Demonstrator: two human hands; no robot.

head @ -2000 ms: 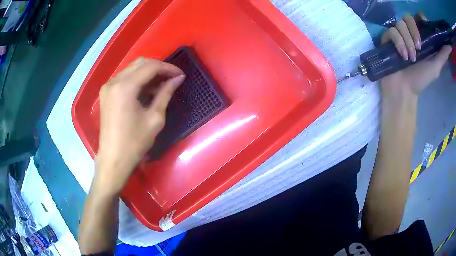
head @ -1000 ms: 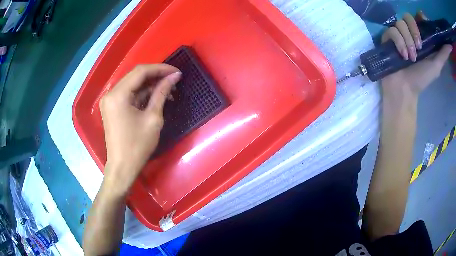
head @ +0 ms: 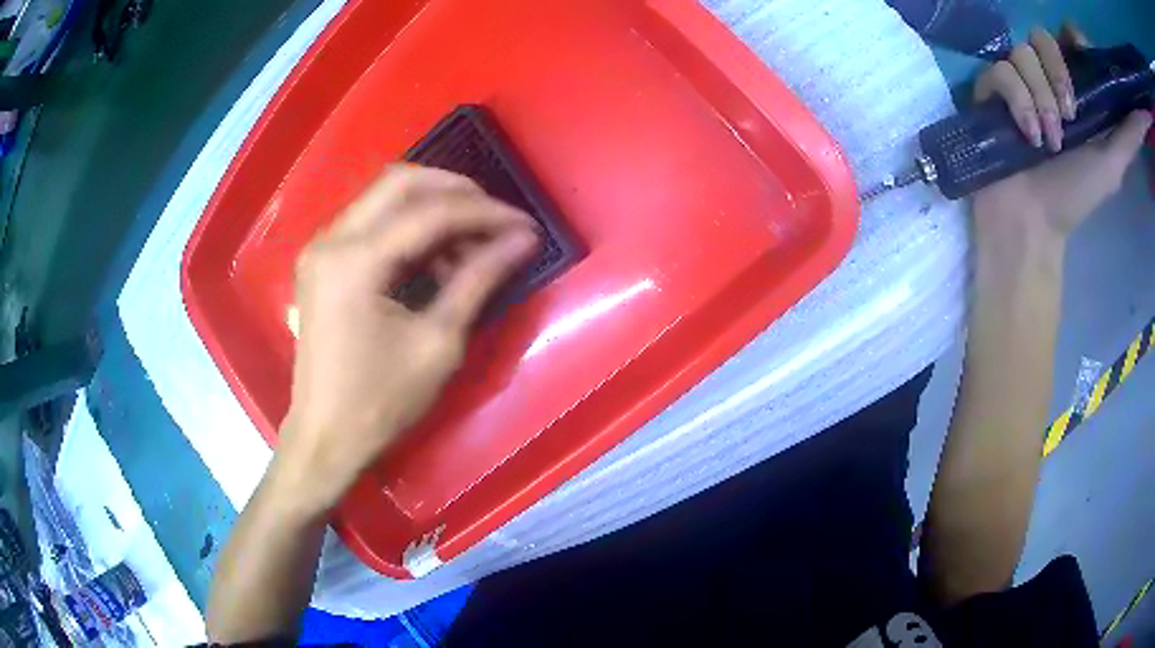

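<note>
A black screw plate point(head: 489, 165) with a grid of tiny holes lies in the red plastic tray point(head: 659, 139). My left hand point(head: 399, 298) is above the plate and hides much of it. Its thumb and forefinger are pinched near the plate's right corner. The hand is blurred, and I cannot tell if a screw is between the fingertips. My right hand point(head: 1041, 127) holds the black electric screwdriver point(head: 982, 152) right of the tray. The bit points left, close to the tray's rim.
White foam sheet point(head: 760, 380) lies under the tray. A clear bag point(head: 956, 25) is at the top right. Dark items and plastic bags point(head: 108, 595) are at the left edge. Yellow-black floor tape point(head: 1115, 380) shows at the right.
My left hand has moved right across the plate, from its upper left part toward its right corner. My right hand and the screwdriver have barely moved.
</note>
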